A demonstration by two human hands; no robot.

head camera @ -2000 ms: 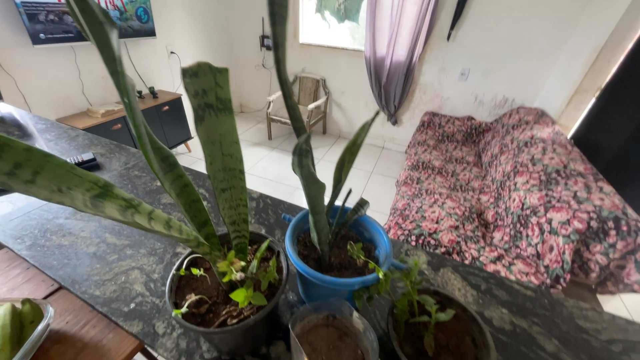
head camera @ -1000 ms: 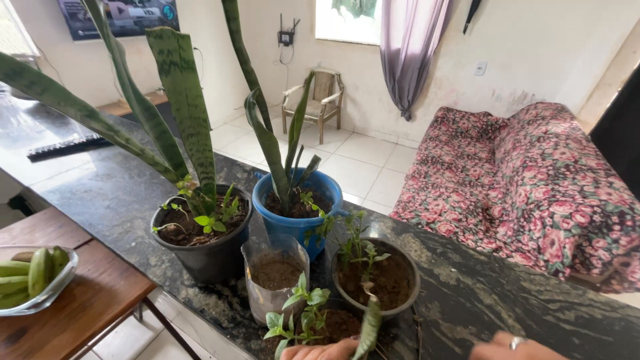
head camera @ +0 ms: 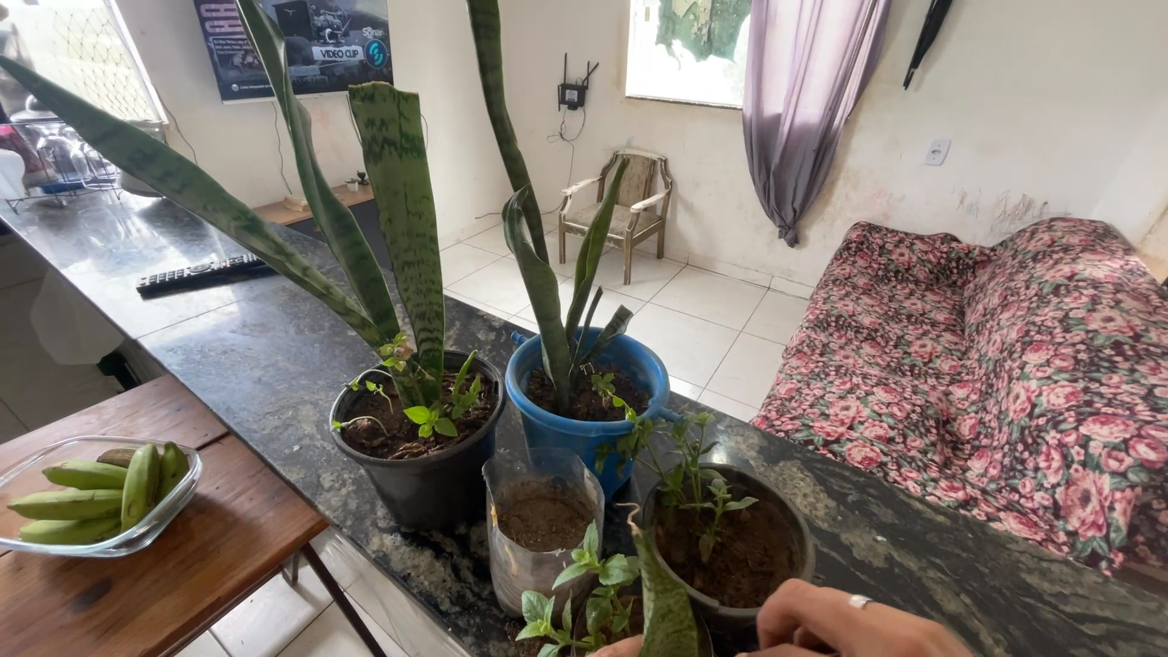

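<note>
At the bottom edge, only a fingertip of my left hand (head camera: 620, 647) shows, beside a short snake plant leaf (head camera: 664, 593) and a small leafy plant (head camera: 598, 584). My right hand (head camera: 853, 625), with a ring, has bent fingers close to the rim of a round dark pot (head camera: 803, 547) holding soil and a leafy plant; its fingertips are cut off. Whether either hand grips something cannot be told. A clear plastic container of soil (head camera: 545, 520) stands left of that pot. Behind are a black pot (head camera: 411, 484) and a blue bucket (head camera: 570, 438), both with tall snake plants.
The pots stand on a dark stone counter (head camera: 301, 365), with a black keyboard-like object (head camera: 205, 274) farther left. A glass bowl of green bananas (head camera: 173, 511) sits on a wooden table (head camera: 246, 520). Beyond are a flower-covered sofa (head camera: 958, 383) and an armchair (head camera: 630, 214).
Both hands have come into view since the oldest frame. The small leafy plant and the short snake plant leaf now show near the bottom edge, also absent from that frame. The view has shifted.
</note>
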